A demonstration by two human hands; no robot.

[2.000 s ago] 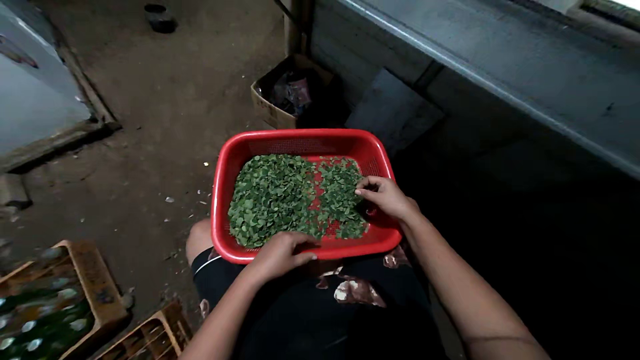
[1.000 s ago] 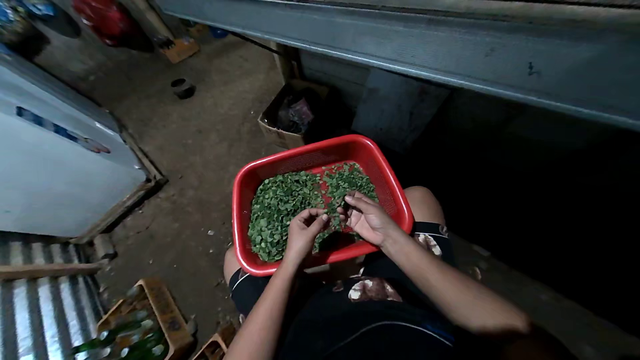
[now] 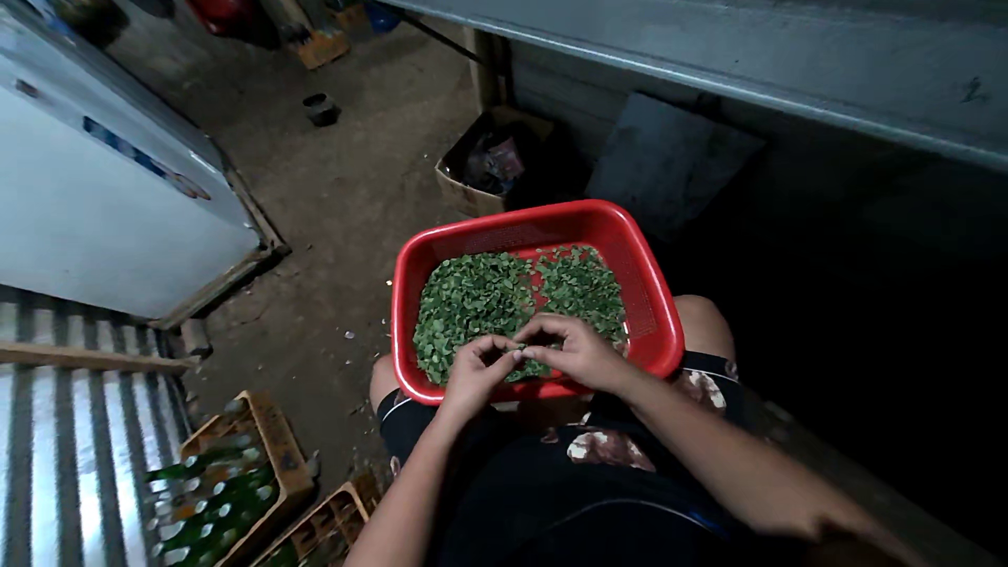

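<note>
A red plastic basin (image 3: pixel 665 315) with perforated sides rests across my lap. Small green leaves lie in it as a larger heap (image 3: pixel 472 295) on the left and a smaller heap (image 3: pixel 581 287) on the right, with a strip of red bottom showing between them. Above the near side of the basin my left hand (image 3: pixel 482 370) and my right hand (image 3: pixel 575 350) meet fingertip to fingertip. Both pinch a tiny green sprig (image 3: pixel 520 347) between thumb and forefinger; the fingers hide most of it.
A cardboard box (image 3: pixel 468 193) with wrappings stands beyond the basin, beside a leaning board (image 3: pixel 669 157). Crates (image 3: pixel 287 453) with green glass bottles (image 3: pixel 228 504) are at lower left. A small dark pot (image 3: pixel 321 109) sits on the dirt floor. A metal-edged ledge (image 3: pixel 709 79) crosses the upper right.
Two seconds ago my hands were apart, the right over the smaller heap and the left at the near rim. They have come together at the fingertips. The view has shifted.
</note>
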